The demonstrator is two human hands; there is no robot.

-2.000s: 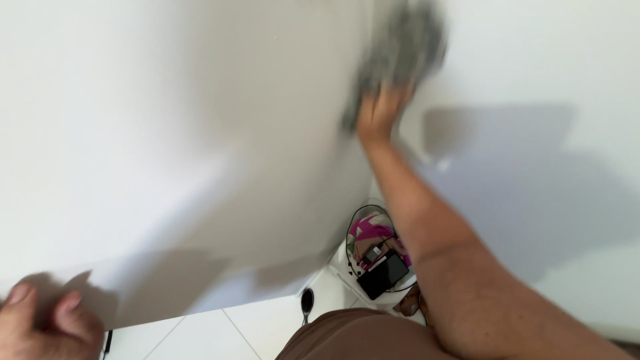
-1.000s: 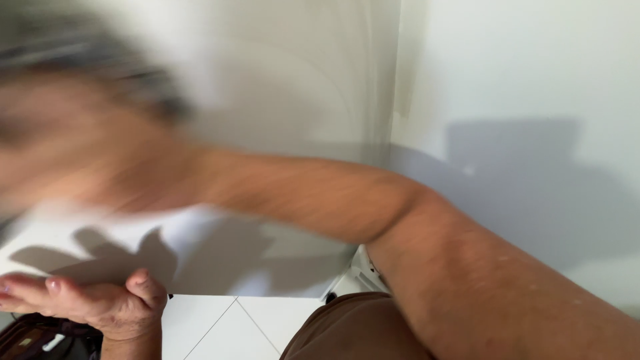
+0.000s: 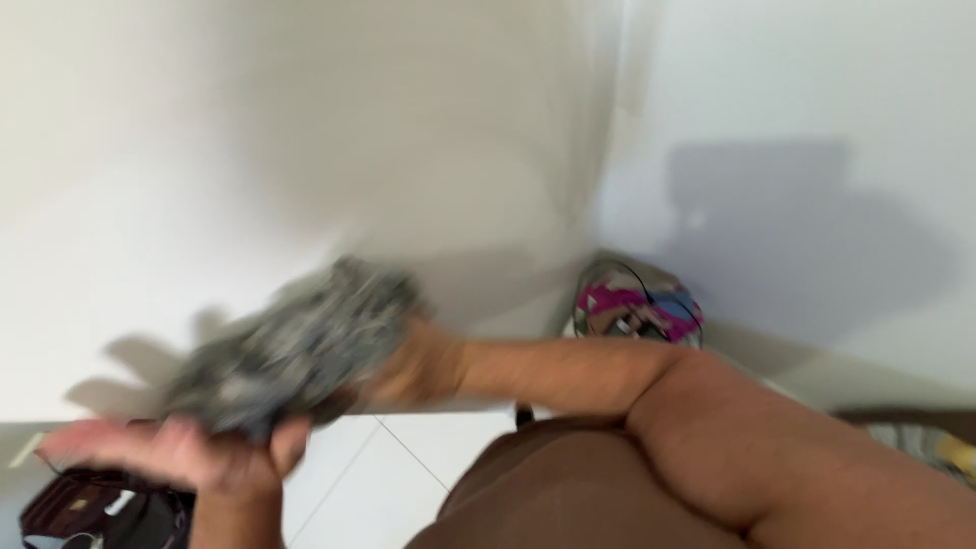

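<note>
A crumpled grey patterned cloth (image 3: 297, 351) is blurred by motion over the lower left part of a smooth white panel (image 3: 457, 175). My right hand (image 3: 415, 362) reaches in from the right and is closed on the cloth's right end. Below the cloth's left end is my left hand (image 3: 206, 450), palm up with fingers spread near the panel's front edge. Its thumb and palm are against or just under the cloth; whether they grip it cannot be told.
A white wall (image 3: 801, 91) meets the panel on the right. In the corner below lies a pink, blue and white patterned item (image 3: 610, 301) with a black cable. A dark bag (image 3: 114, 511) is at the lower left, above white floor tiles (image 3: 366, 473).
The right hand and cloth were at the upper right of the panel, then swept far left, and are now low at the left hand. The left hand stays near the front edge.
</note>
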